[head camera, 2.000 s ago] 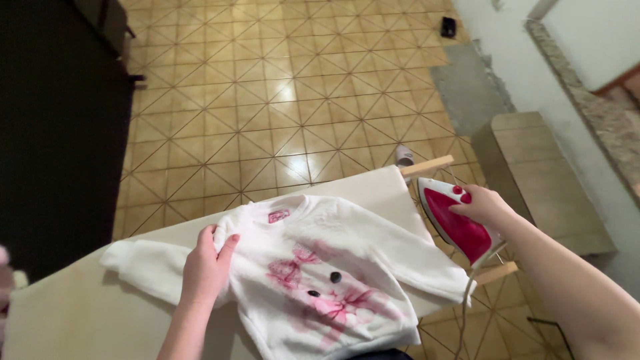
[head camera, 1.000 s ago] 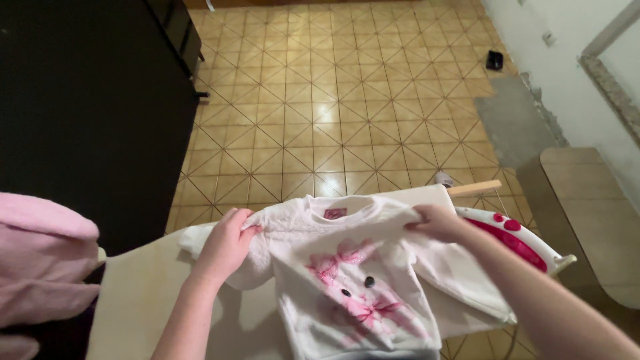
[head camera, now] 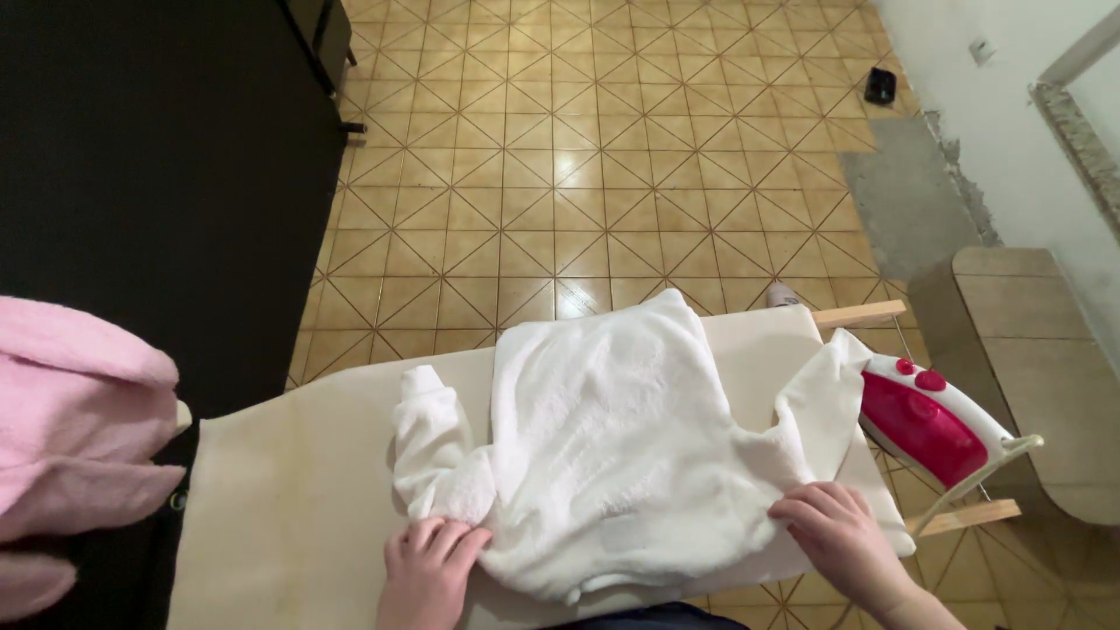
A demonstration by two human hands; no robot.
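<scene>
A white fleecy sweatshirt (head camera: 612, 437) lies with its plain side up and its hem toward the far edge of an ironing board (head camera: 289, 472). My left hand (head camera: 430, 564) pinches the garment near its left shoulder, close to the board's near edge. At the opposite shoulder, my right hand (head camera: 831, 534) holds the fabric between thumb and fingers. Both sleeves spread outward, the left one bent. A red and white clothes iron (head camera: 932, 420) rests at the board's right end, just beyond the right cuff, with its pale cord trailing down.
Pink fluffy fabric (head camera: 79, 420) hangs at the left beside a large black piece of furniture (head camera: 149, 175). Wooden bars (head camera: 862, 313) jut from the board's right end. A light wooden unit (head camera: 1015, 350) stands by the wall, with a small black object (head camera: 880, 86) on the tiled floor.
The iron has left my right hand and rests at the board's end. The sweatshirt, earlier print side up with its neckline away from me, is turned over, its hem now on the far side.
</scene>
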